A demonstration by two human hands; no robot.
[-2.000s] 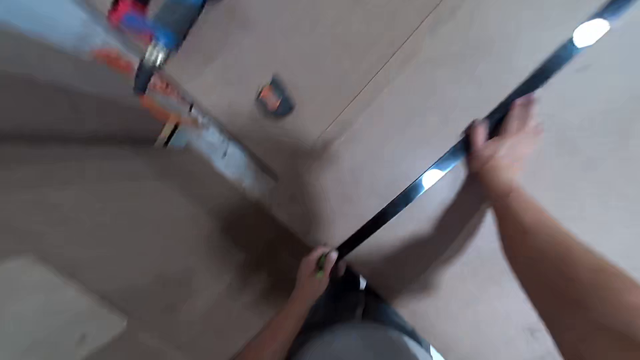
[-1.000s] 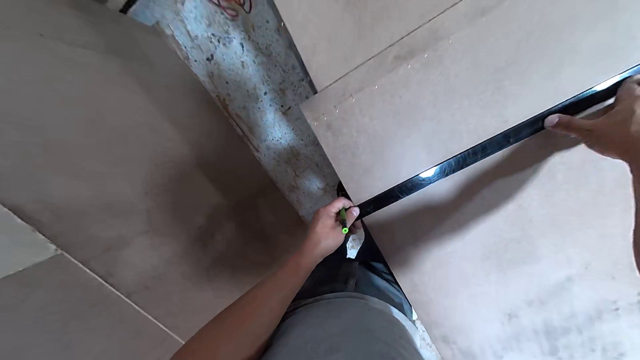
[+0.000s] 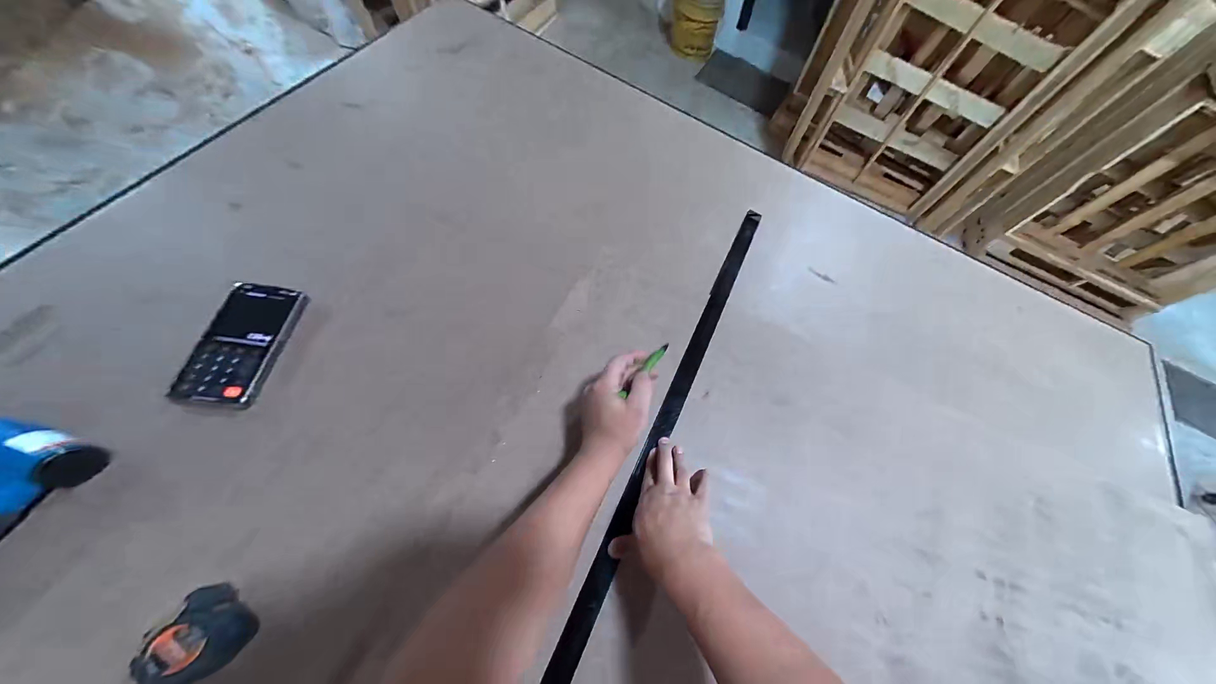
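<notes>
A long black straightedge bar lies slantwise on a large brownish-grey board. My left hand is on the bar's left side, closed around a green pencil or marker whose dark tip points up and right, close to the bar. Lower down, my right hand presses on the bar, fingers spread along it and the thumb at its left edge. The bar's near end runs out of view at the bottom.
On the board at left lie a phone showing a keypad, a tape measure and part of a blue tool. Beyond the far edge stand wooden pallet-like frames and a yellow bucket.
The view has swung a lot. Both hands were wide apart on the bar; now they are close together, the right flat on it and the left beside it with the green marking tool.
</notes>
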